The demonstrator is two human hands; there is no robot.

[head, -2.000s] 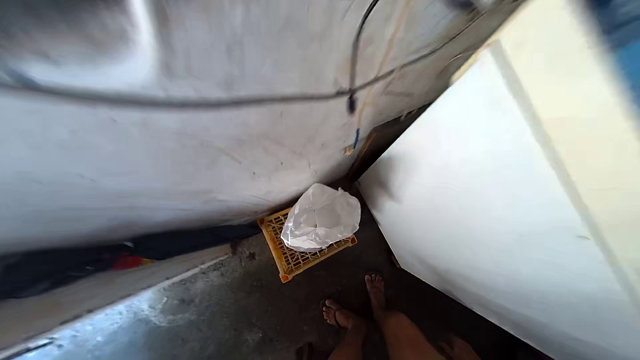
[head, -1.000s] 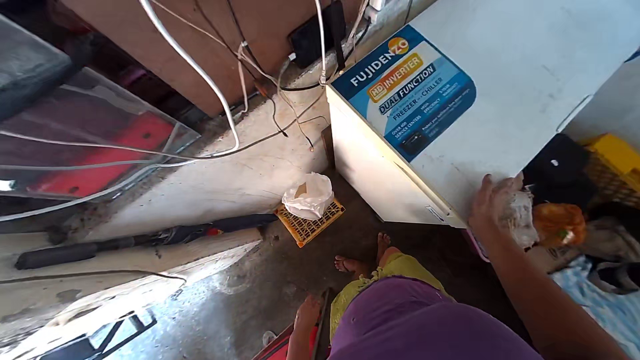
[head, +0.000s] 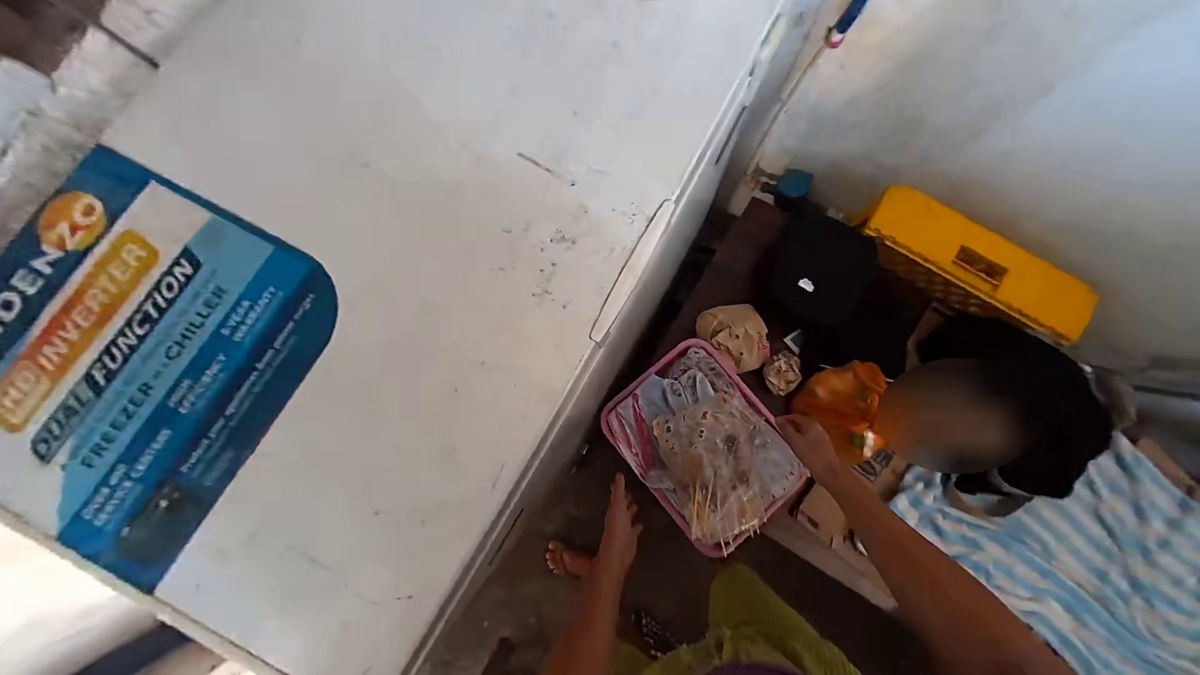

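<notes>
A pink plastic basket [head: 660, 361] holds clear plastic bags, some with thin wooden sticks [head: 722, 511] inside. At its right rim is my right hand [head: 808, 446], its fingers closed on the edge. My left hand [head: 620, 527] is off the basket's lower left side, fingers apart and holding nothing. Beyond the basket lie a brown paper bag [head: 734, 336], a smaller crumpled paper piece [head: 782, 372] and an orange plastic bag [head: 839, 401].
On the left stands a white chest freezer [head: 394, 262] with a blue printed sticker [head: 187, 366]. A yellow crate [head: 984, 258] and a black bag [head: 823, 267] are by the wall. At right, a person [head: 1022, 403] is beside a striped blue-and-white cloth [head: 1078, 544].
The view has swung right, to the freezer's far side. My right hand, on the freezer's edge a second ago, is now on the basket's rim.
</notes>
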